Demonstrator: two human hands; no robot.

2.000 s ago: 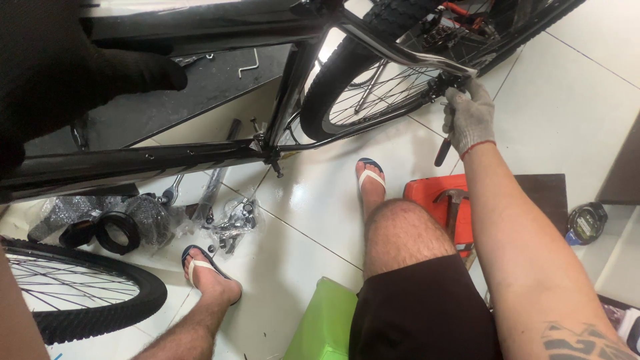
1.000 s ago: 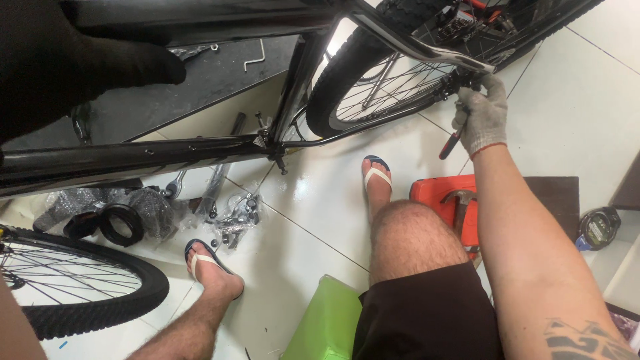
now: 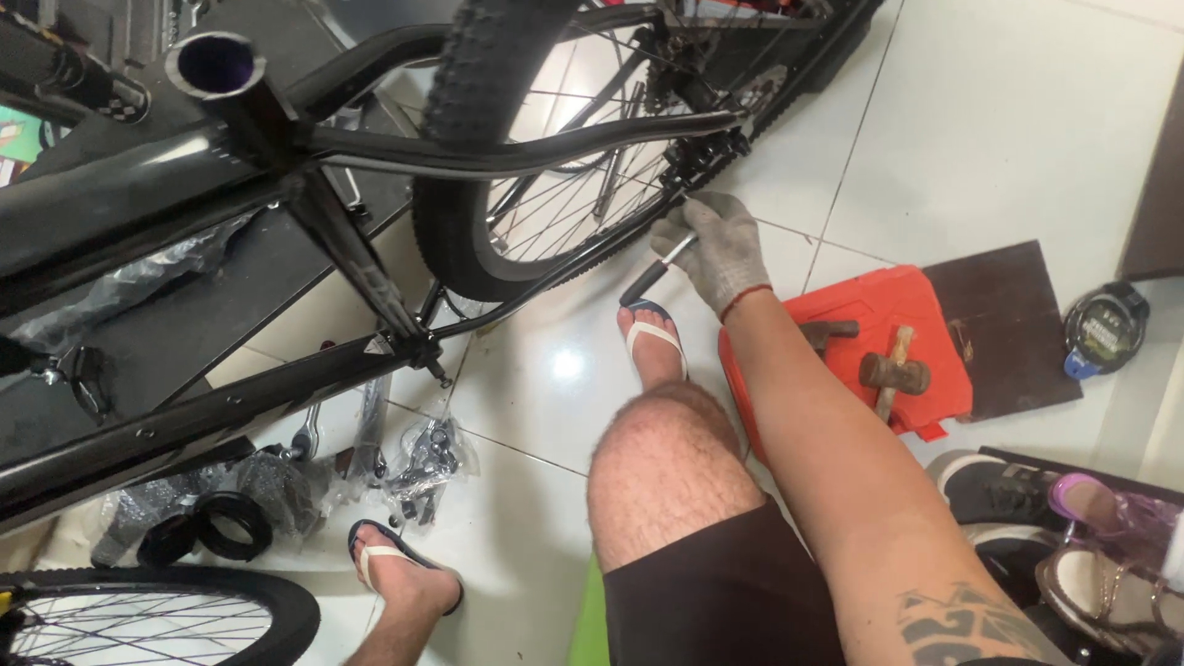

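Observation:
My right hand, in a grey work glove, is shut on a tool with a black handle and a metal shaft, perhaps a screwdriver. It is beside the rear derailleur of a black bicycle frame; the glove hides where the tool's tip is. The rear wheel is mounted in the frame, and the seat tube shows its open end. My left hand is out of view.
A red plastic case carries a mallet and a hammer. Shoes lie at lower right. A loose wheel and bubble-wrapped parts lie on the tiled floor, lower left. A dark bench stands behind the frame.
The black-gloved left hand, on the frame's tube at upper left before, has gone out of view. The view has shifted, showing more of the seat tube and the shoes.

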